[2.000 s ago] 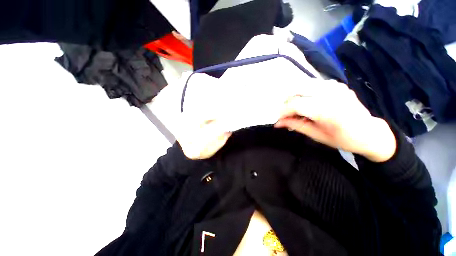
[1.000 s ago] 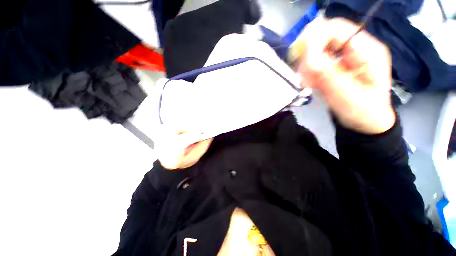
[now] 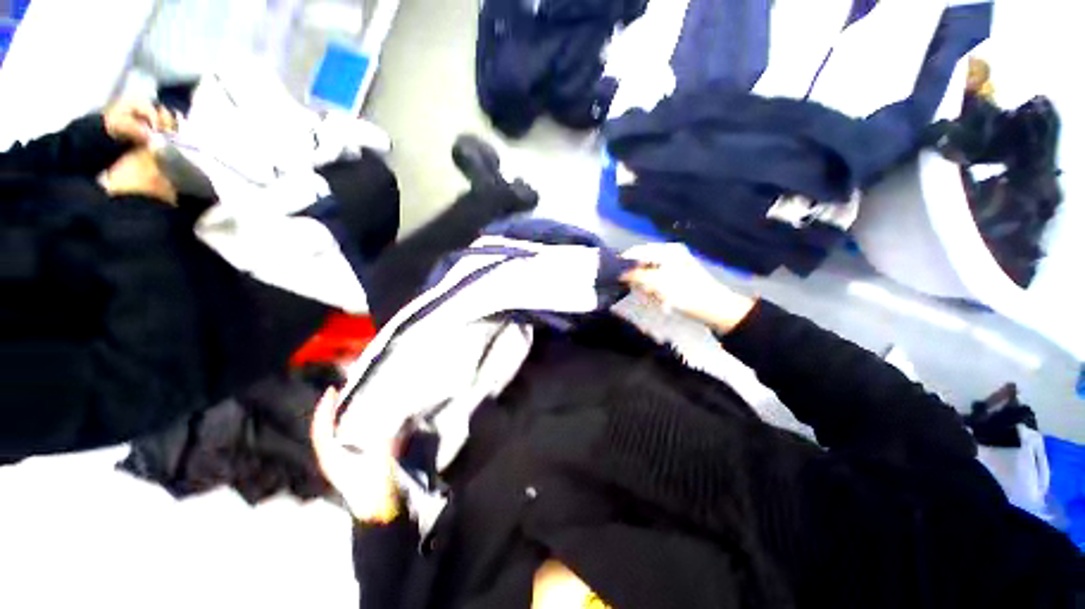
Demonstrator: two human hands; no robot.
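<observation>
A white-and-navy garment [image 3: 476, 286] lies across my lap, its white body edged by navy panels and thin dark lines. My left hand [image 3: 357, 458] holds its near left part, where the cloth is bunched. My right hand [image 3: 672, 283] grips a navy edge of it at the far right. The fingers are slightly blurred, and I cannot tell whether a tool is inside my right hand.
At the left, another person's hands [image 3: 140, 137] hold a white garment over dark clothes. A navy pile [image 3: 738, 173] lies ahead right over a blue crate. A red stool part [image 3: 333, 341] and black crumpled cloth [image 3: 232, 440] are beside my left arm.
The view has swung, showing the other person and more navy piles. My right hand has come back down from the air onto the garment, which is now turned and spread with navy panels showing.
</observation>
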